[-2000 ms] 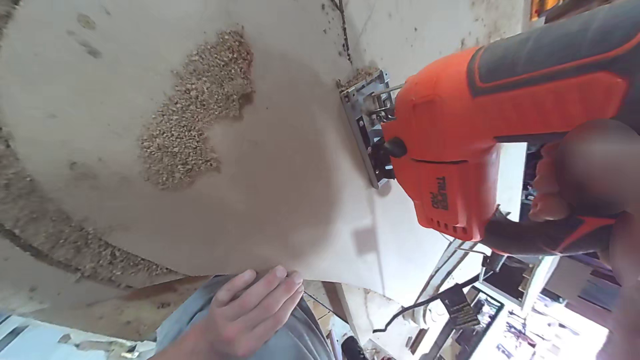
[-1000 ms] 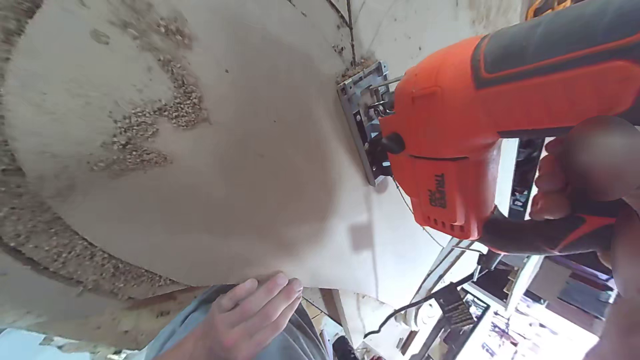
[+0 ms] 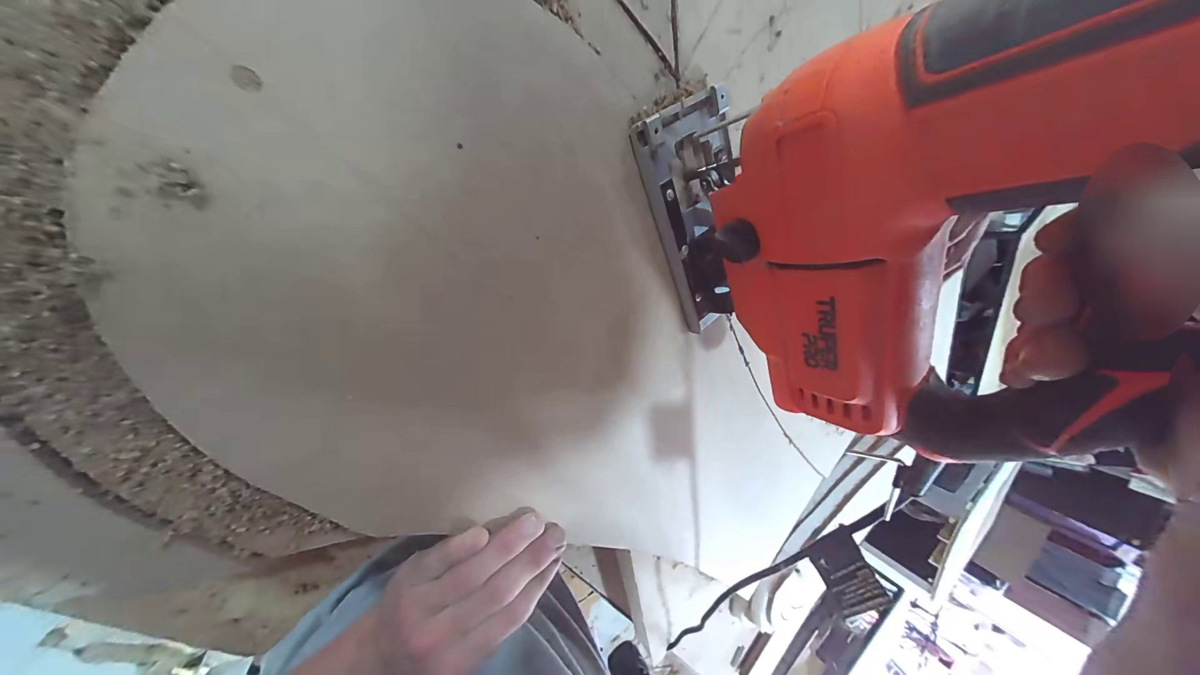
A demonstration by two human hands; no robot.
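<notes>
An orange and black Truper jigsaw [image 3: 844,234] fills the upper right, its metal base plate [image 3: 680,206] resting on a pale wooden board [image 3: 403,281]. My right hand [image 3: 1069,281] is wrapped around the jigsaw's handle at the right edge, partly blurred. At the bottom centre my left hand [image 3: 469,591] lies with its fingertips on the near edge of the board, holding nothing. Behind the base plate dark cut lines run across the board, and a thin curved line shows below the jigsaw's front. The blade's tip is hidden.
Sawdust [image 3: 122,403] lies thick in a curved band along the board's left side. A black cable [image 3: 741,586] hangs below the jigsaw. Grey clothing [image 3: 548,628] shows under the board's near edge. Cluttered items and bright light fill the lower right.
The pile of sawdust on the board's upper left has shifted left and broken up; only small traces show there now. The jigsaw and both hands have barely moved.
</notes>
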